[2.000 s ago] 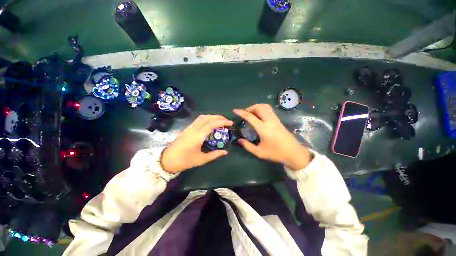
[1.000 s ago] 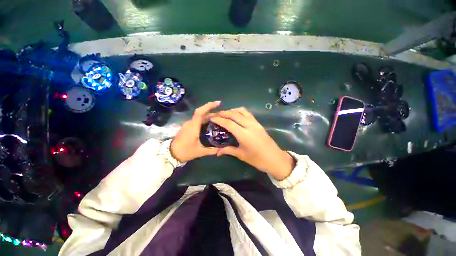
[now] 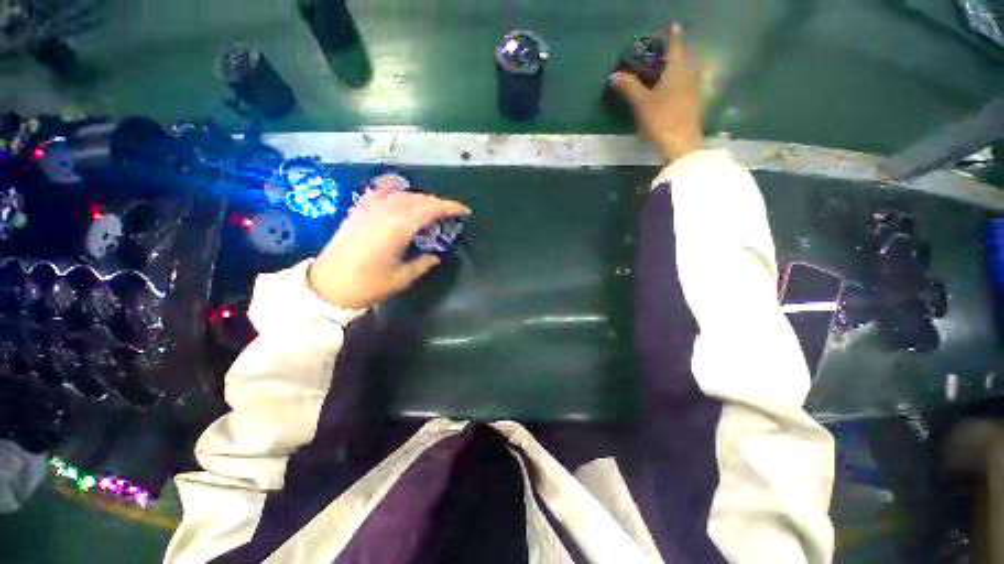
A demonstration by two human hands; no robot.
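My left hand [image 3: 380, 248] is at the centre left of the bench, with thumb and fingers around a round circuit board [image 3: 438, 234] with shiny components. My right hand [image 3: 669, 97] reaches over the whitish rail onto the green belt, its thumb and fingers around a dark cylindrical unit [image 3: 643, 62]. The underside of that unit is hidden. Another black cylinder [image 3: 521, 83] with a shiny component-covered end stands on the belt to the left of my right hand.
A glowing blue board [image 3: 305, 188] and a pale disc [image 3: 271, 232] lie at left beside the black blister tray [image 3: 83, 331]. A pink-edged smartphone [image 3: 810, 314] and dark rings [image 3: 912, 289] lie at right. The whitish rail [image 3: 550, 150] separates bench and belt.
My hands have separated. My right hand has moved up and right onto the belt and is at a dark unit. My left hand has moved left and up to a board on the bench.
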